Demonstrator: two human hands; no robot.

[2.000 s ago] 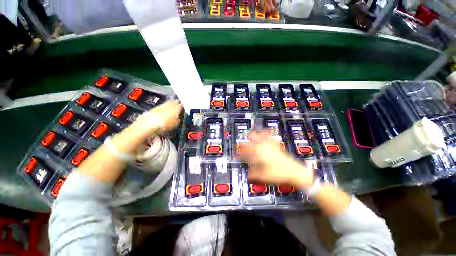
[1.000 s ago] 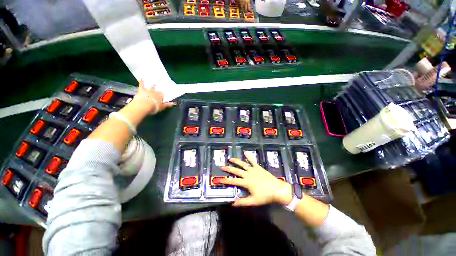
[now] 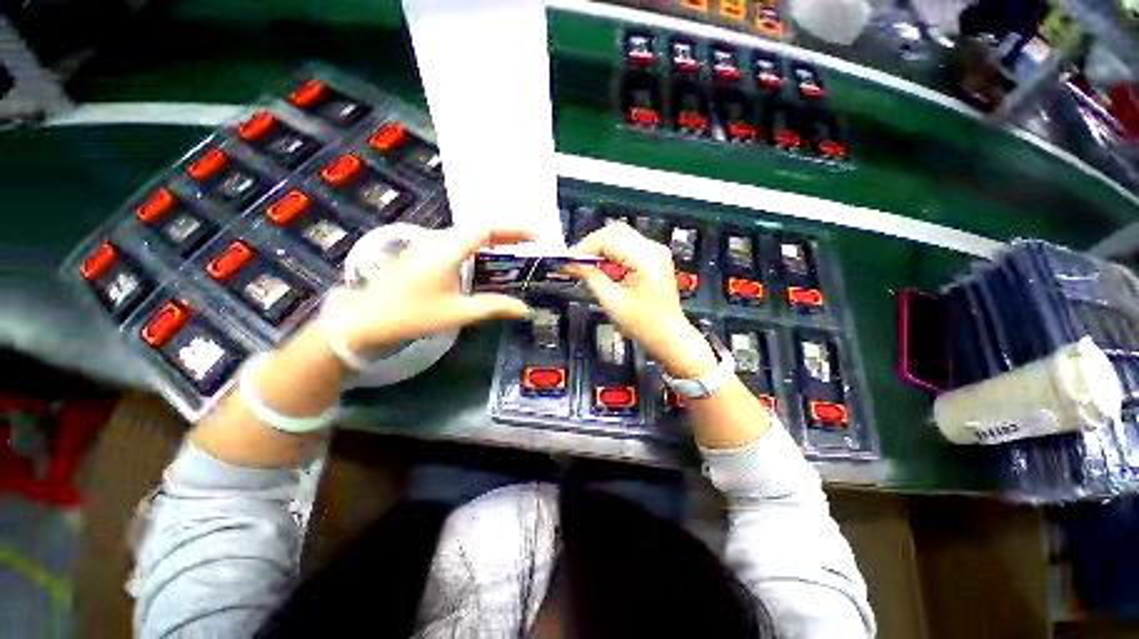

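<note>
A black electronic unit (image 3: 531, 273) with a red end is held sideways above the right-hand tray. My left hand (image 3: 419, 293) holds its left end between thumb and fingers. My right hand (image 3: 633, 290) grips its red right end. The clear blister tray (image 3: 643, 436) below holds black units with red-orange ends, partly hidden by my right hand and wrist. A wide white liner strip (image 3: 487, 119) hangs down behind the held unit. A white roll (image 3: 386, 255) is partly hidden behind my left hand.
Another filled tray (image 3: 225, 303) lies tilted at the left. A further filled tray (image 3: 734, 97) is on the green surface beyond the white line. At the right are a pink-edged smartphone (image 3: 924, 340), a cream tumbler (image 3: 1030, 395) and stacked clear trays (image 3: 1062, 300).
A unit is now held up between both hands. My left hand has left the liner strip, and my right hand has risen from the near tray row. The camera view has shifted.
</note>
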